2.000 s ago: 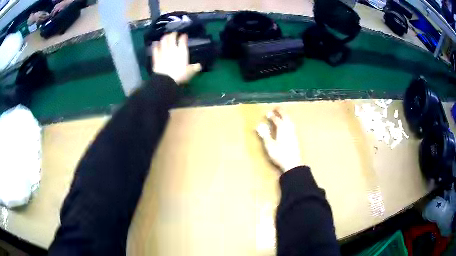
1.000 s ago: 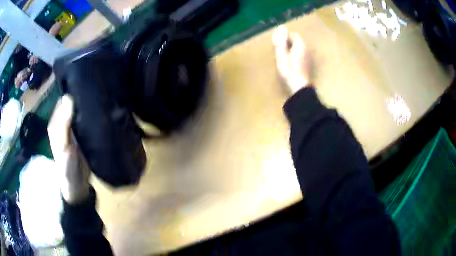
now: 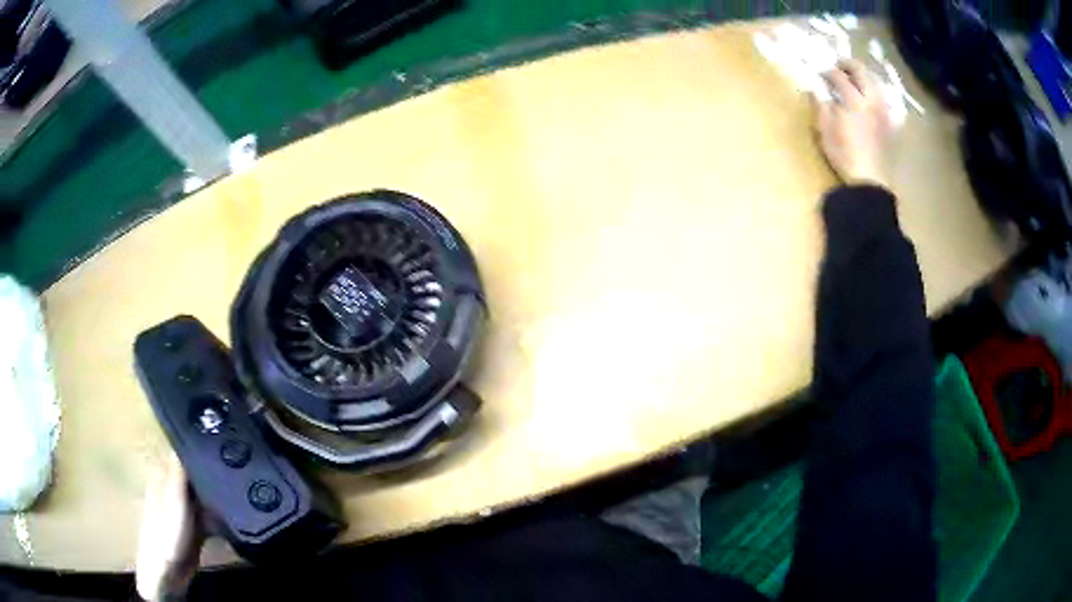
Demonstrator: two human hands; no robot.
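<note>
A black fan lies on the tan bench at the left, its round slotted face up with a small square panel at its centre. Its long black base with round buttons lies at its left side. My left hand is at the base's lower left edge, partly cut off by the base and sleeve; its fingers are mostly hidden, but it holds the base. My right hand is at the pile of white strips at the far right, fingertips among them. Whether it pinches a strip cannot be told.
A green belt runs behind the bench, with a black unit on it. Black fans stand at the far right. A whitish bag is at left. A green crate and red plastic item are lower right.
My left hand has brought the fan from the belt onto the bench, where it now lies face up. My right hand has moved right to the white strips.
</note>
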